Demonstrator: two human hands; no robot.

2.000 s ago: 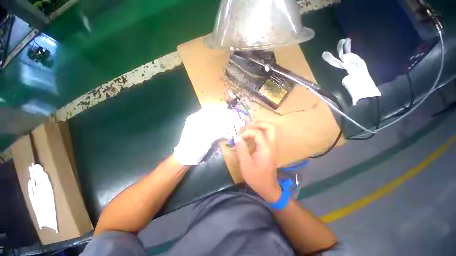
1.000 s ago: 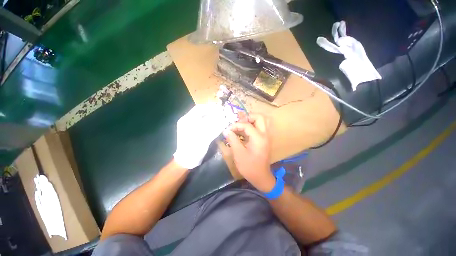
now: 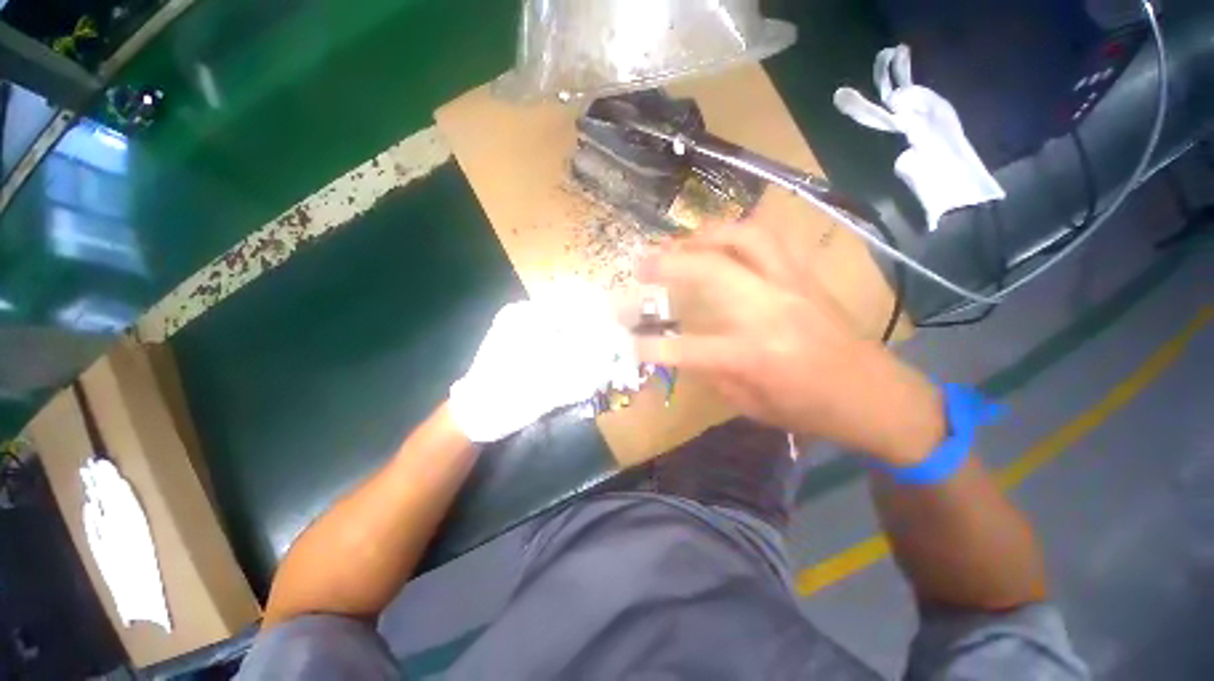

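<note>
My left hand point(image 3: 539, 370), in a white glove, holds the wired assembly point(image 3: 652, 313) above the near part of the tan board point(image 3: 666, 422). A silvery part shows between the hands, and thin coloured wires with a yellow bit show below the glove's fingers. My right hand point(image 3: 759, 333), bare with a blue wrist strap point(image 3: 952, 436), is blurred, its fingers spread at the assembly. Whether its fingertips grip the assembly is unclear. The rest of the assembly is hidden by the hands.
The black iron stand point(image 3: 636, 149) and gold tip-cleaning tray point(image 3: 708, 200) are beyond the hands, with the soldering iron point(image 3: 812, 193) across them. A cloudy hood point(image 3: 639, 47) hangs above. A white glove point(image 3: 939, 153) lies right; an open carton point(image 3: 173, 492) stands left.
My right hand has moved from below the assembly up and to the right, turning over it. The coloured wires now hang below the glove. The view has shifted slightly.
</note>
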